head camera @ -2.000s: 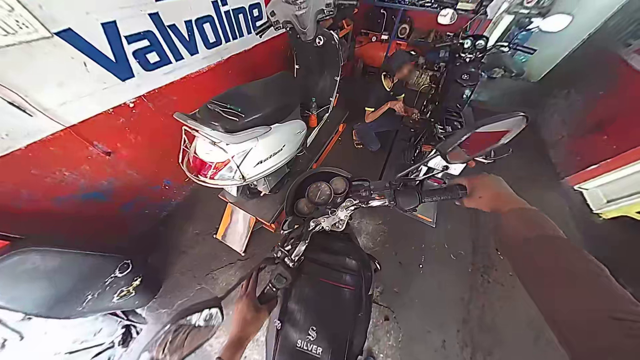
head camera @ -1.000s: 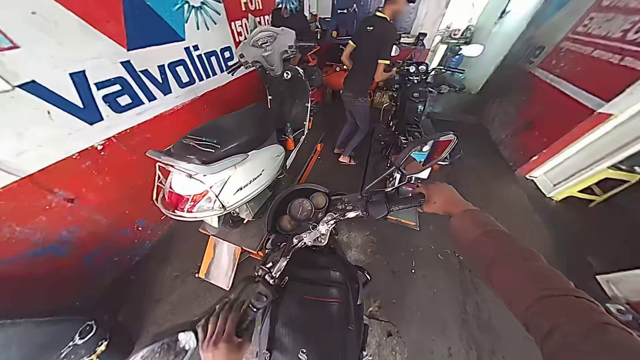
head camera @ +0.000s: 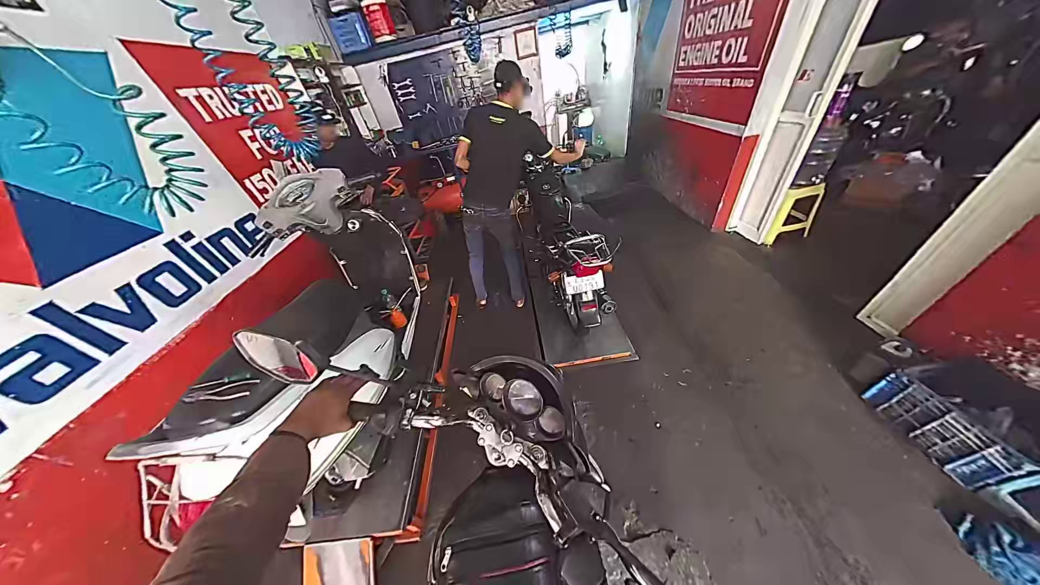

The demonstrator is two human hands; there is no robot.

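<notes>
My left hand [head camera: 325, 406] is closed around the left grip of a motorcycle's handlebar [head camera: 439, 418], with a round-edged mirror [head camera: 276, 356] just above the wrist. The round gauges [head camera: 522, 398] sit ahead of the handlebar clamp. Behind the clamp lies the black tank cover [head camera: 504, 532], which has a zip. The bar's other side runs down toward the bottom edge, and my right hand is out of view.
A white scooter [head camera: 366, 357] stands close on the left, beside an orange-edged ramp [head camera: 426, 455]. Ahead, a person [head camera: 502, 154] stands next to a parked motorcycle [head camera: 585, 284] on a platform. Blue crates [head camera: 942, 422] lie at right, near a yellow stool [head camera: 796, 213].
The handlebar has swung round, its left end now farther forward. My right hand, earlier on the right grip, has left the view. The person ahead went from low down to standing. The view has shifted.
</notes>
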